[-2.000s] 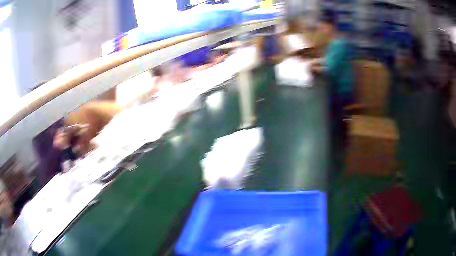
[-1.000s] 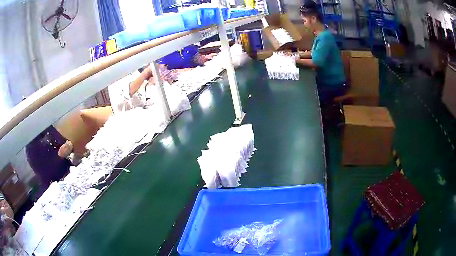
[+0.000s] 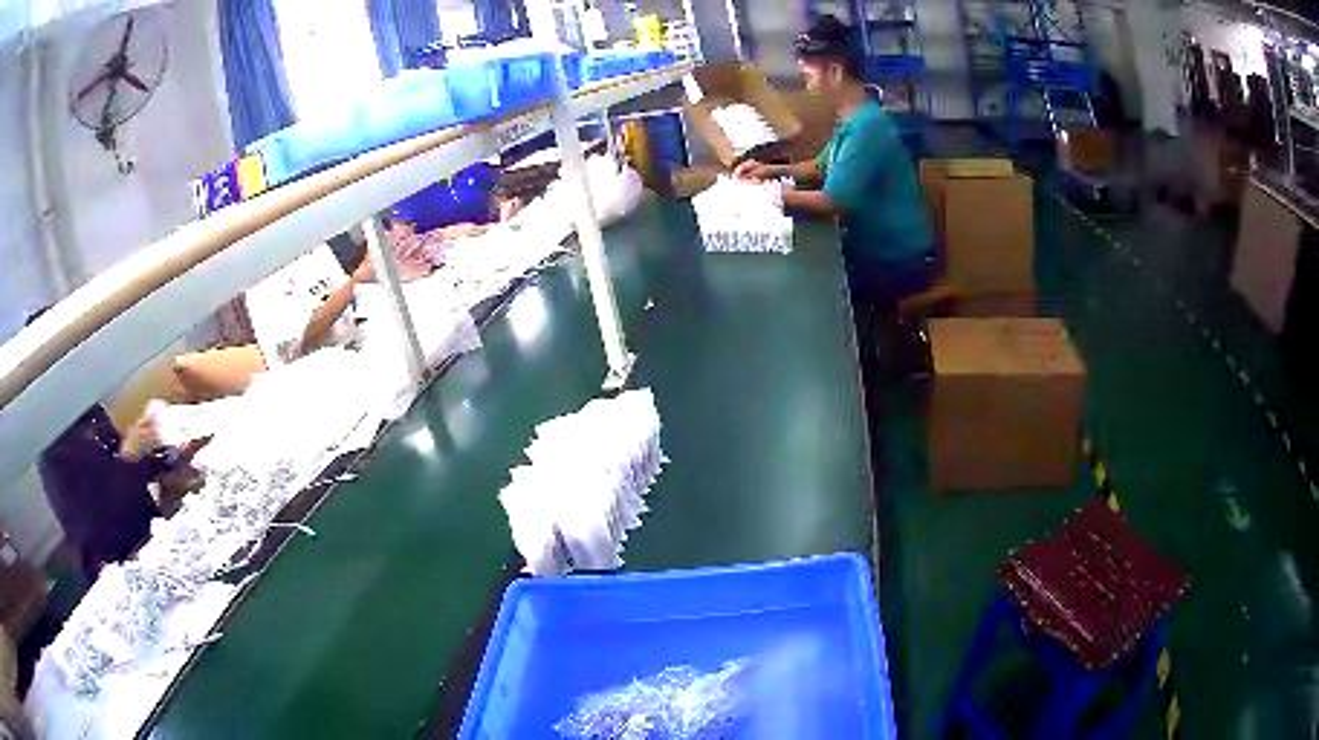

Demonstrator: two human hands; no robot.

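Observation:
Neither of my hands is in the picture. A large blue plastic tray (image 3: 680, 600) lies nearest in front of me on the dark green bench (image 3: 738, 362), cut off by the bottom edge. A loose heap of clear, shiny small pieces (image 3: 651, 706) lies in it; I cannot tell exactly what they are. A block of white folded sleeves (image 3: 586, 484) stands on the bench just beyond the tray, its side jagged.
A white post (image 3: 586, 246) holds a raised shelf rail (image 3: 275, 195) on the left. White tangled material (image 3: 217, 521) lies along the far side, with workers behind. A person in teal (image 3: 875, 181) handles white stacks (image 3: 745, 217). A carton (image 3: 1005, 405) and red-seated stool (image 3: 1095, 586) stand right.
The view was blurred at first and is now sharper. Over the last second the tray, white block and bench have shifted left in the picture. The person in teal has moved their arms over the far stack.

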